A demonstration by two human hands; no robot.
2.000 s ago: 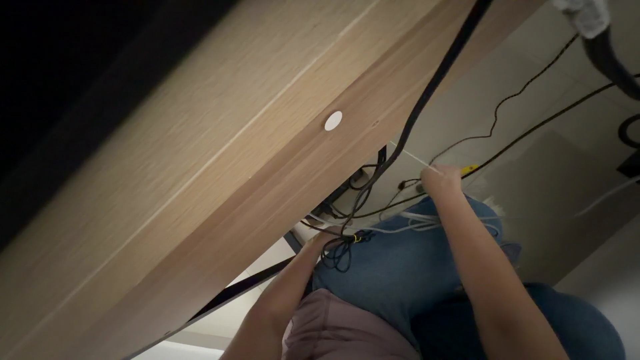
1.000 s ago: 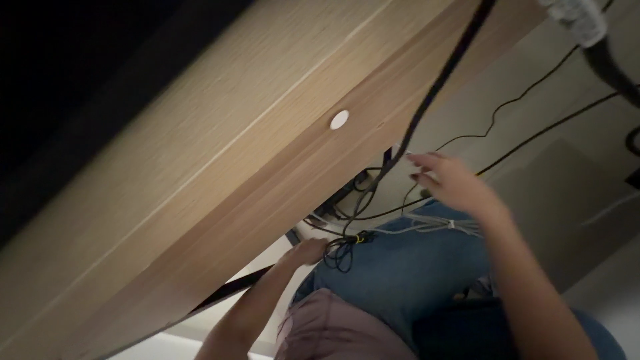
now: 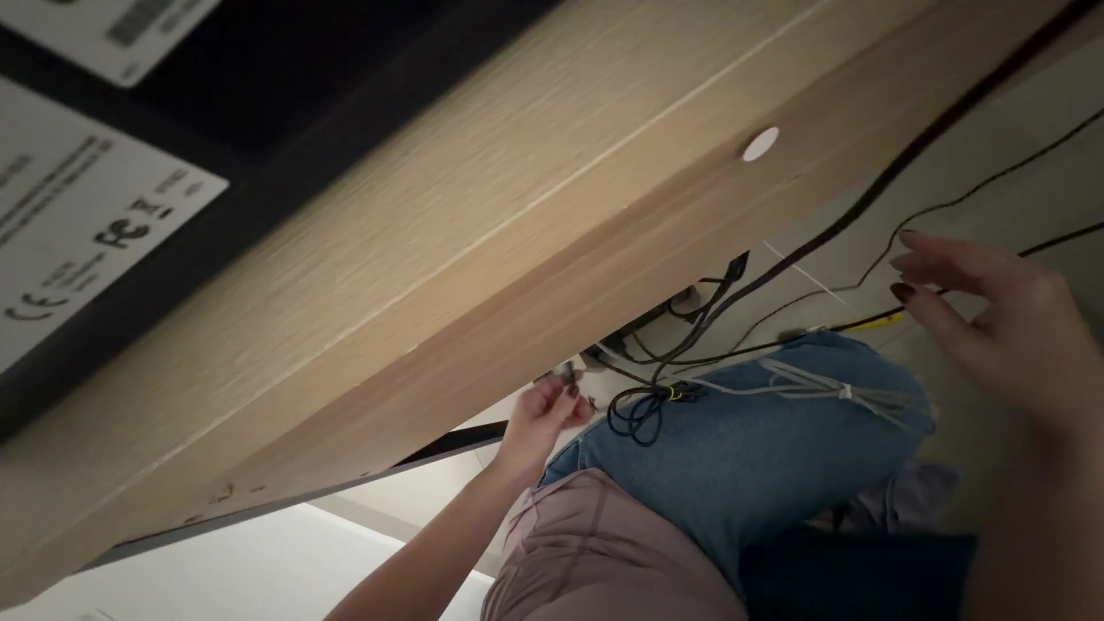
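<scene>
My left hand (image 3: 548, 410) is below the edge of a wooden desk panel (image 3: 483, 267), fingertips pinched around a small dark object (image 3: 567, 373) that is too small to name. To its right, a black cable bundled with a yellow tie (image 3: 636, 416) and a grey cable bundled with a pale tie (image 3: 849, 392) lie on my jeans-covered leg. My right hand (image 3: 992, 302) is raised at the right, fingers apart and apparently holding nothing, over the thin dark cables. Black plugs or adapters (image 3: 625, 336) are partly hidden behind the panel.
A thick black cable (image 3: 871, 194) hangs across the upper right. Thin cables (image 3: 949, 203), a thin white strip (image 3: 806, 274) and a yellow item (image 3: 881, 322) are near the floor. A black device casing with printed labels (image 3: 95, 224) fills the upper left.
My right hand has moved from beside the cables near my knee out to the right, its fingers parted. My left hand has shifted off the tied black bundle to the panel's edge.
</scene>
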